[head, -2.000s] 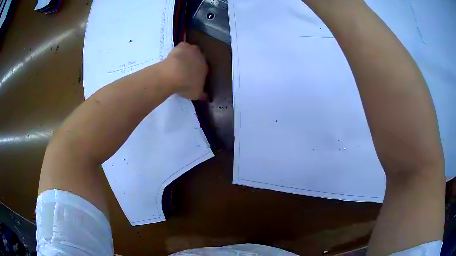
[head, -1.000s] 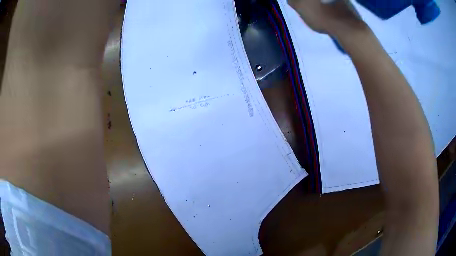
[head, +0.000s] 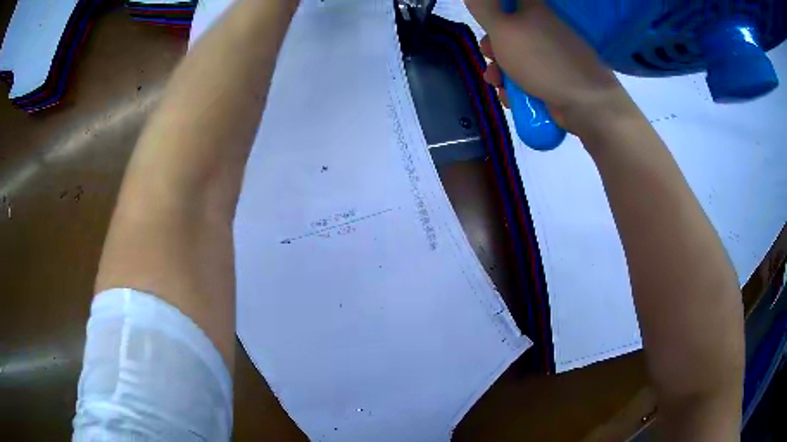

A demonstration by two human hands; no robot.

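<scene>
My right hand [head: 548, 73] is closed around the bright blue handle [head: 537, 125] of the cloth cutting machine, whose blue motor [head: 656, 30] shows at the top right. The machine's silver base plate [head: 444, 108] lies in the gap between two fabric stacks. A large cut panel [head: 354, 285] with a white printed top is left of the gap. The white-topped stack [head: 578, 268] with red, blue and dark striped edges is right of it, under my right arm. My left forearm reaches up over the panel's left side; my left hand is cut off by the top edge.
Smaller white-topped cut pieces [head: 43, 43] with striped sides lie at the top left of the brown table [head: 52, 259]. Dark specks are scattered on the tabletop. The table's edge shows at the lower right.
The blue motor and handle have come further into view at the top right. My left forearm has swung inward from the far left. The left panel now lies left of the base plate, closer to the right stack.
</scene>
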